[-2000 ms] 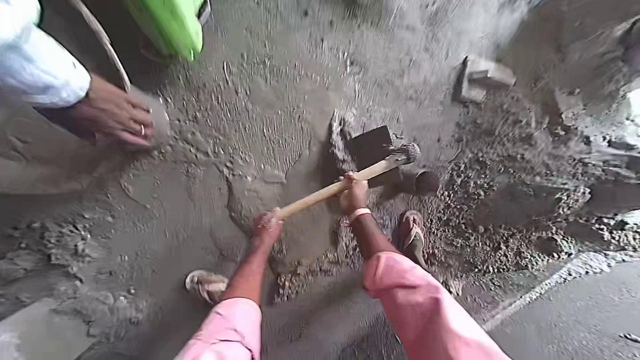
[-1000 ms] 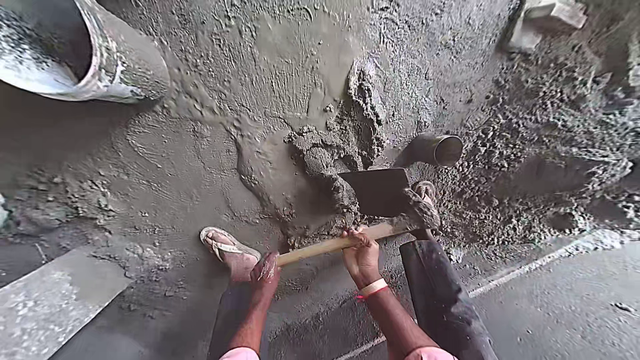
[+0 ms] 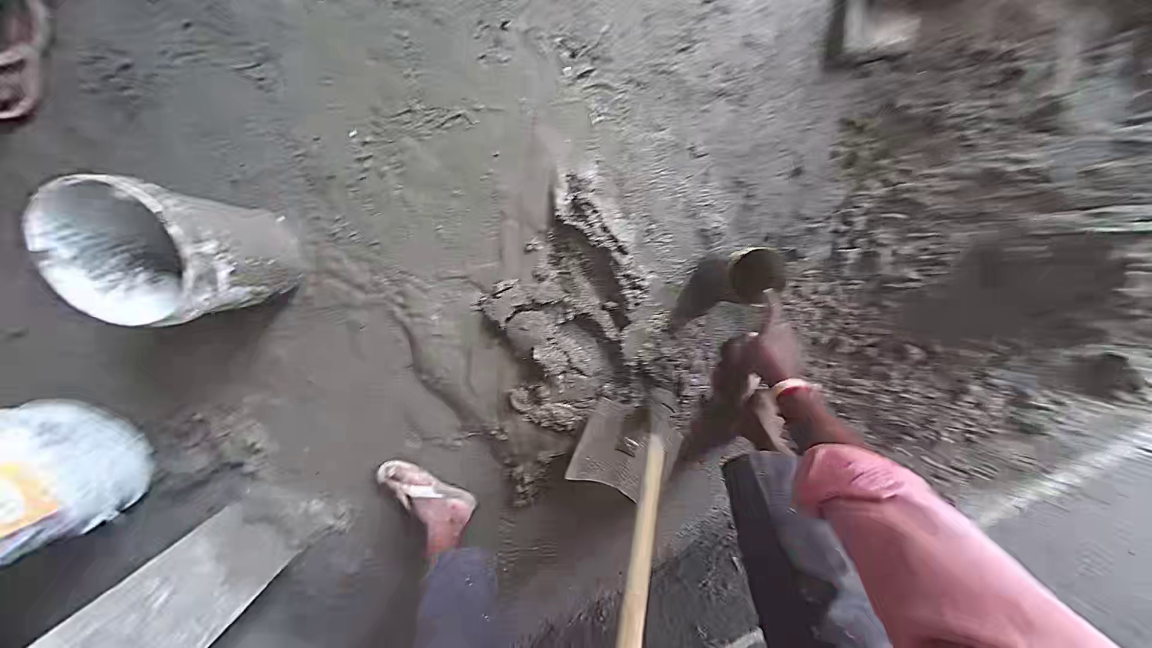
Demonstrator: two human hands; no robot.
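Note:
A hoe with a flat metal blade [image 3: 612,450] and a pale wooden handle [image 3: 641,549] rests in wet mortar near my feet, its handle running down out of the view. My right hand [image 3: 765,351] is off the handle, blurred, with one finger extended toward the rim of a short upright pipe [image 3: 756,274]. Whether its other fingers hold anything, I cannot tell. My left hand is not in view. Scraped-up wet mortar [image 3: 558,351] lies in a ridge beyond the blade.
A mortar-smeared bucket [image 3: 225,247] lies tilted at the left. Below it are a whitish plastic bag [image 3: 81,468] and a flat grey board [image 3: 189,585]. My sandalled foot [image 3: 427,495] stands on the wet floor. Rough rubble [image 3: 954,360] spreads along the right.
My right hand has left the hoe handle and moved to the pipe. My left hand, earlier on the handle, has gone out of view. The handle now points toward the bottom edge.

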